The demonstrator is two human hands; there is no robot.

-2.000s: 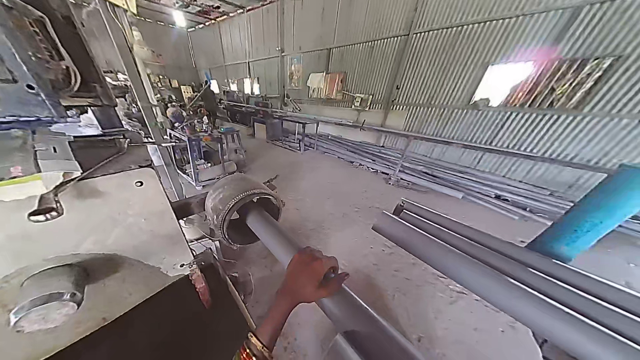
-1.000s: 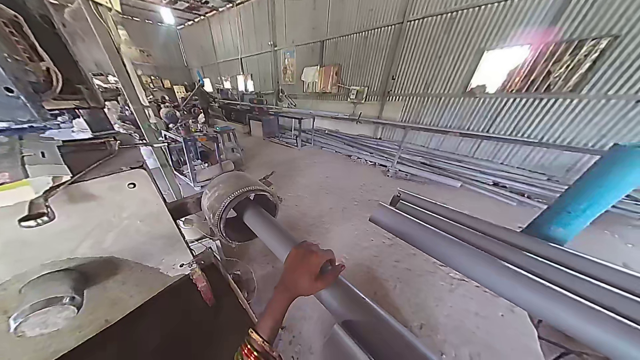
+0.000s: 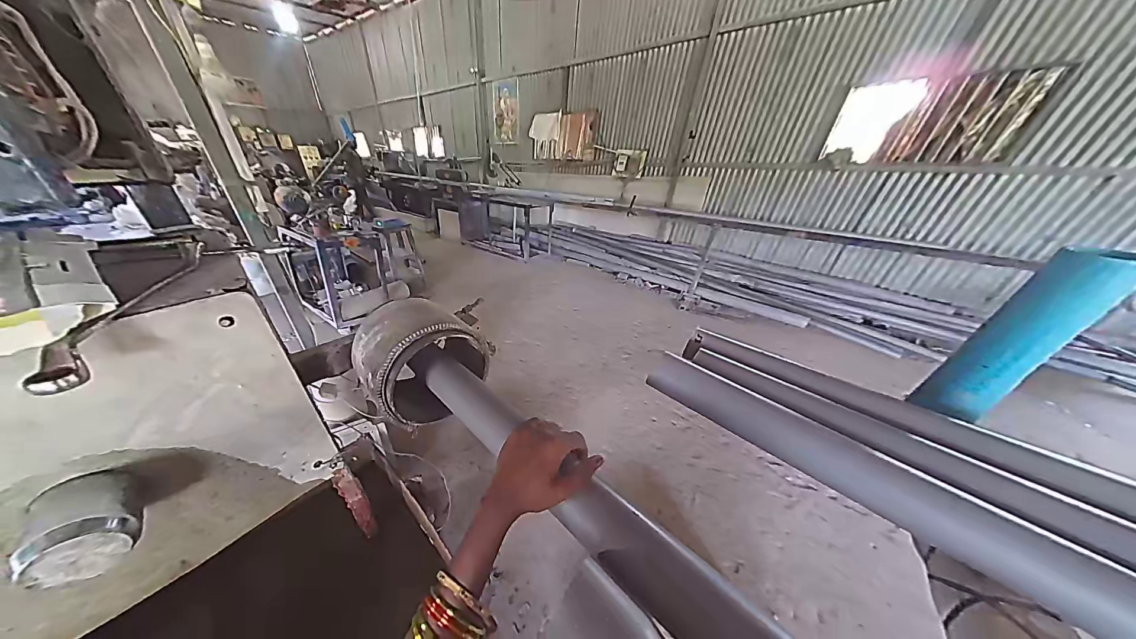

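My left hand (image 3: pixel 543 469) is closed around a long grey pipe (image 3: pixel 621 524), gripping it from above, with bangles on the wrist. The pipe's far end reaches into a round metal housing (image 3: pixel 422 359) with a toothed or beaded rim, so that end is hidden. Beneath my hand, at the bottom edge, another grey pipe (image 3: pixel 596 603) lies beside the held one. On the right, several more grey pipes (image 3: pixel 825 461) lie side by side, pointing toward the housing's side of the room. My right hand is not in view.
A metal machine panel (image 3: pixel 177 382) with a round protruding part (image 3: pixel 80 532) stands close on the left. At right rises a thick blue pipe (image 3: pixel 1021 337). Long stock (image 3: pixel 754 297) lies along the corrugated wall. Farther back are a metal-framed stand (image 3: pixel 328 275) and a table (image 3: pixel 524 204).
My left hand stays closed on the grey pipe throughout. No other plain movement shows, apart from a slight shift of the view.
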